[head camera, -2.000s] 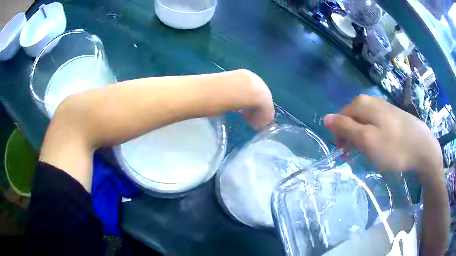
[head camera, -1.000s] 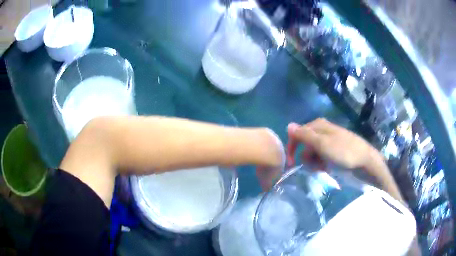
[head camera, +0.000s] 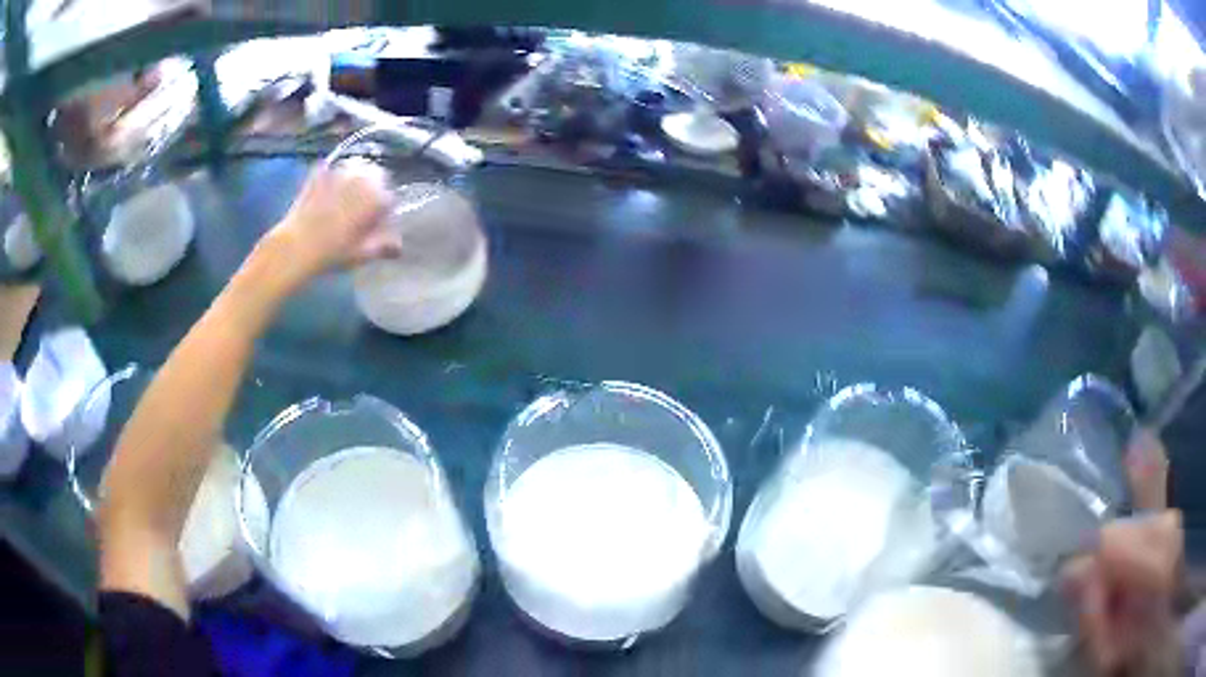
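Observation:
My left hand (head camera: 333, 222) reaches to the back left, its fingers at the rim of a clear-walled tank with a white lower body (head camera: 430, 280). This tank stands upright behind the front row. Several similar tanks stand along the front: one at left (head camera: 370, 549), one in the middle (head camera: 606, 542) and one at right (head camera: 840, 529). My right hand (head camera: 1124, 589) is blurred at the lower right edge, beside a clear tank (head camera: 1038, 509); its grip is unclear. A blurred white rounded body (head camera: 932, 641) shows at the bottom edge.
Small white bowls (head camera: 64, 384) are at the left edge. A white round piece (head camera: 148, 234) sits at the back left. A blue cloth (head camera: 271, 645) lies at the near edge. Parts clutter (head camera: 820, 119) lines the back below a green shelf frame (head camera: 529, 20).
My left hand has moved from the front tanks to the separate tank at the back left. My right hand has moved right and lower. The view has swung, showing more of the row.

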